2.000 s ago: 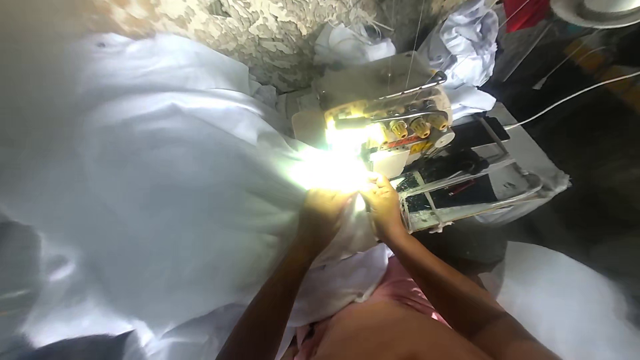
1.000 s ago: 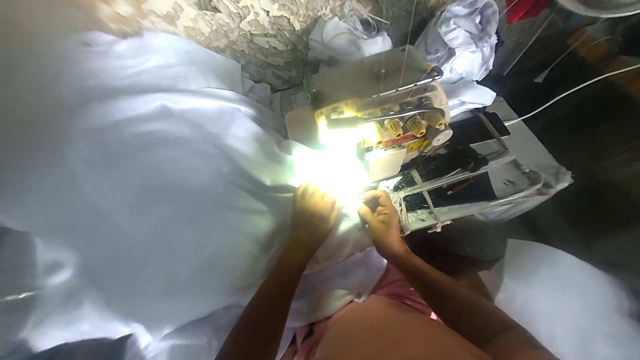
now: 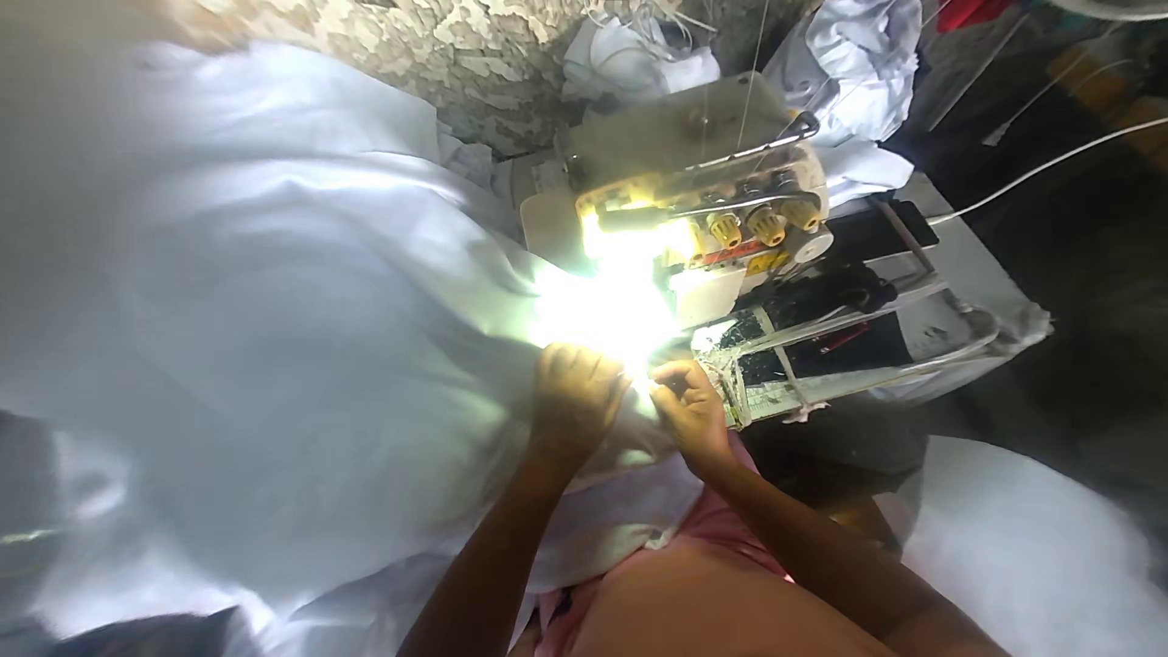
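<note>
A large white fabric spreads over the left and runs under the glare of a lamp at a sewing machine with several yellow tension dials, likely an overlock machine. My left hand lies on the fabric just below the glare, its fingers bent. Close to its right, my right hand pinches the fabric's edge between thumb and fingers. The needle and presser foot are hidden by the bright light.
Right of the machine is a metal-rod frame wrapped with pale strips. White cloth bundles lie behind the machine, beside a rough peeling wall. Another white cloth is at the lower right. Threads rise from the machine.
My right hand has drawn slightly back from the lit sewing area since the earliest frame. My left hand stays on the fabric.
</note>
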